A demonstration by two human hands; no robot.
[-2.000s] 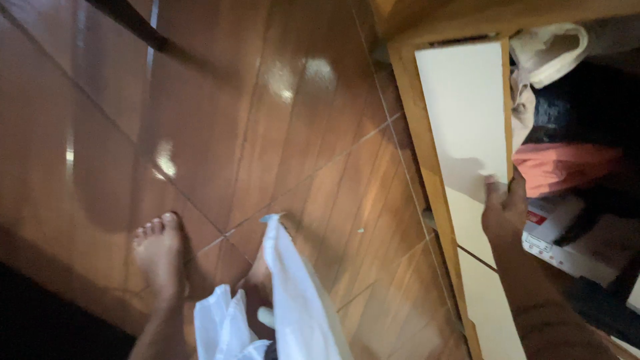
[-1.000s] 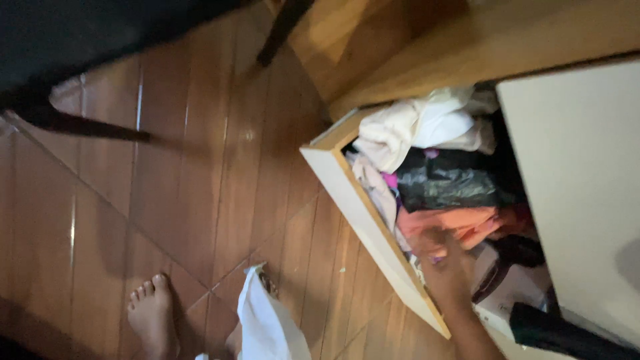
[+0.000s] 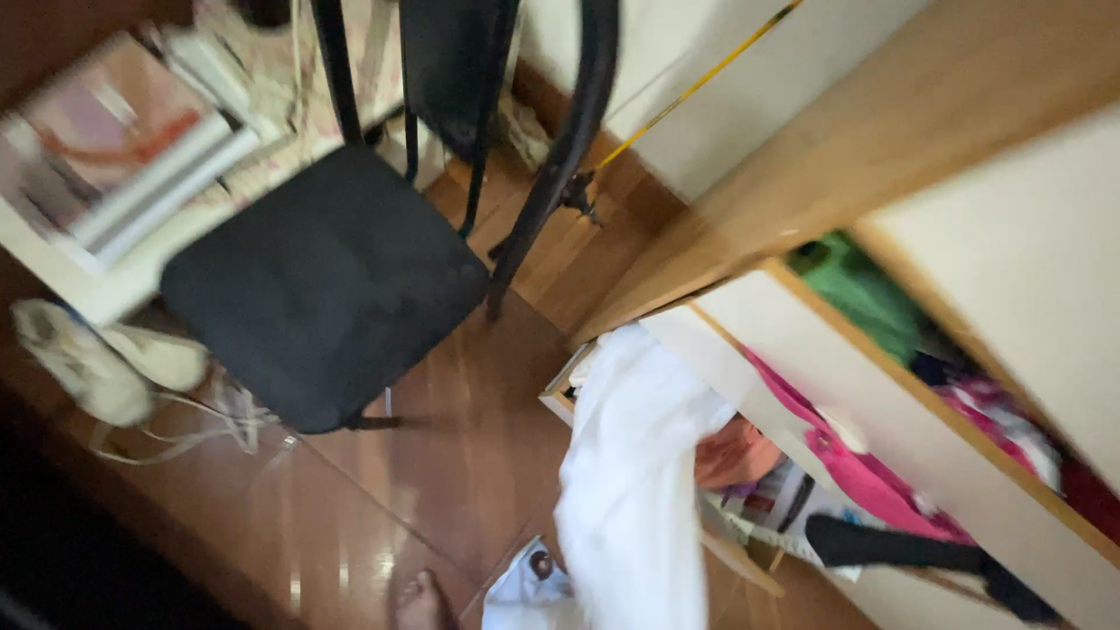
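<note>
A white cloth [image 3: 643, 472] hangs from the lower middle of the view up to the open bottom drawer [image 3: 557, 398], lying over its far corner. Neither of my hands shows; whether one is behind the cloth cannot be seen. In that drawer lie an orange cloth [image 3: 737, 452] and a dark item [image 3: 884, 544]. Pink fabric [image 3: 862, 481] sticks out of the drawer above it. A higher drawer stands partly open with green cloth [image 3: 857, 297] inside. Pale blue-white fabric [image 3: 529, 591] is low in the view beside my bare foot [image 3: 418, 604].
A black chair [image 3: 328, 280] stands on the wooden floor left of the drawers. Behind it, books [image 3: 131, 157] lie on a light surface, with pale shoes [image 3: 83, 363] on the floor below. A yellow stick [image 3: 700, 83] leans by the wall.
My hand, at the drawer front and then over the orange cloth earlier, is out of sight. The white cloth now lies across the bottom drawer. The view has swung widely, bringing in the chair.
</note>
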